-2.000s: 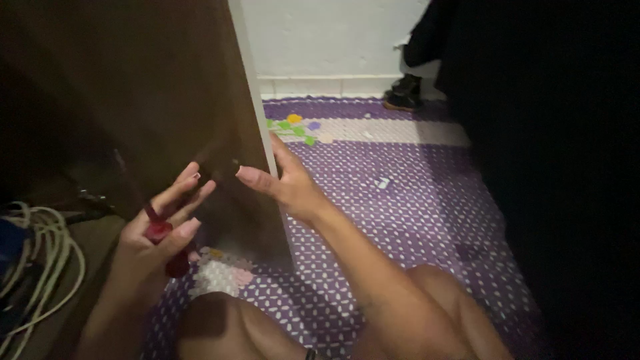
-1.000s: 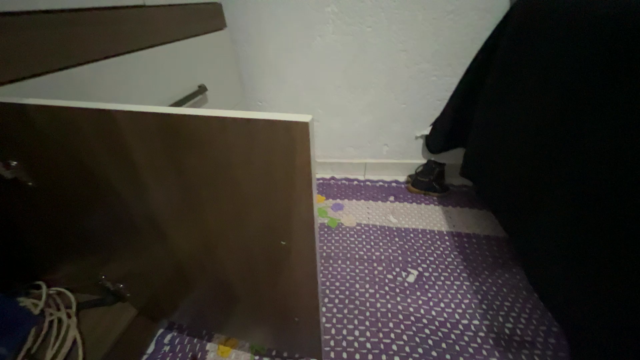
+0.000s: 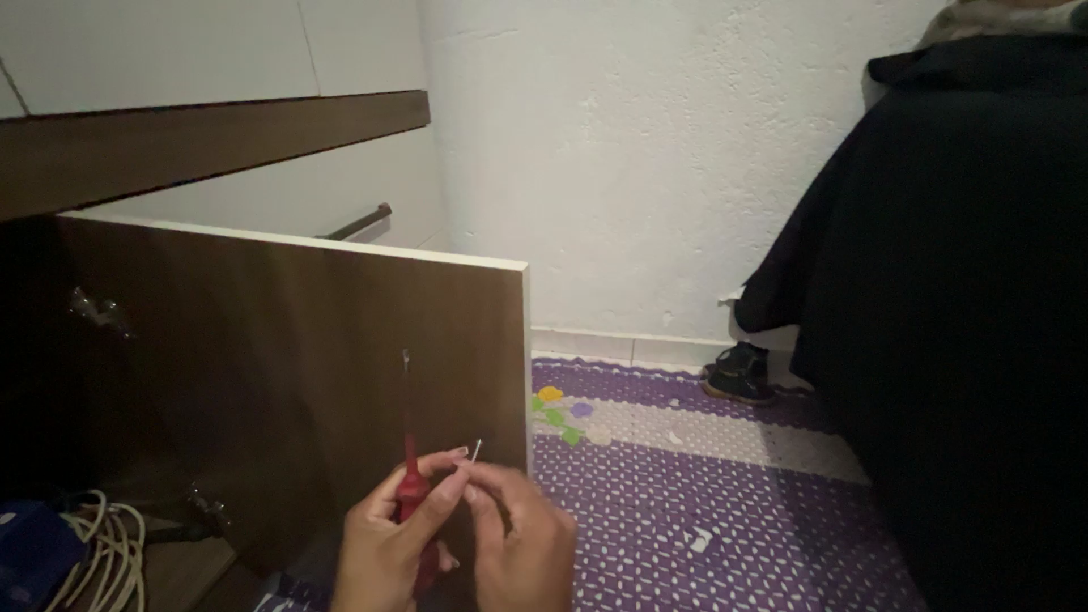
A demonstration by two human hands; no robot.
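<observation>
My left hand [image 3: 391, 535] is closed around a screwdriver with a red handle [image 3: 412, 489], its shaft pointing up in front of the door. My right hand [image 3: 523, 531] pinches a small metal screw [image 3: 476, 449] between its fingertips, which touch the left fingertips. Both hands are before the brown inner face of an open cabinet door [image 3: 289, 340] with a white edge. Two metal hinges show on the door's left side, an upper one [image 3: 100, 313] and a lower one [image 3: 208, 503].
A coil of pale cable [image 3: 115, 544] lies beside a blue object [image 3: 34, 544] at lower left. A purple and white woven rug [image 3: 646, 493] covers the floor. At right are black cloth [image 3: 935, 340] and a dark shoe [image 3: 739, 374] near the wall.
My hands, out of view a second ago, are back in view together at the fingertips. Two seconds ago the right hand was at the door edge and the left held the screwdriver. The view has shifted.
</observation>
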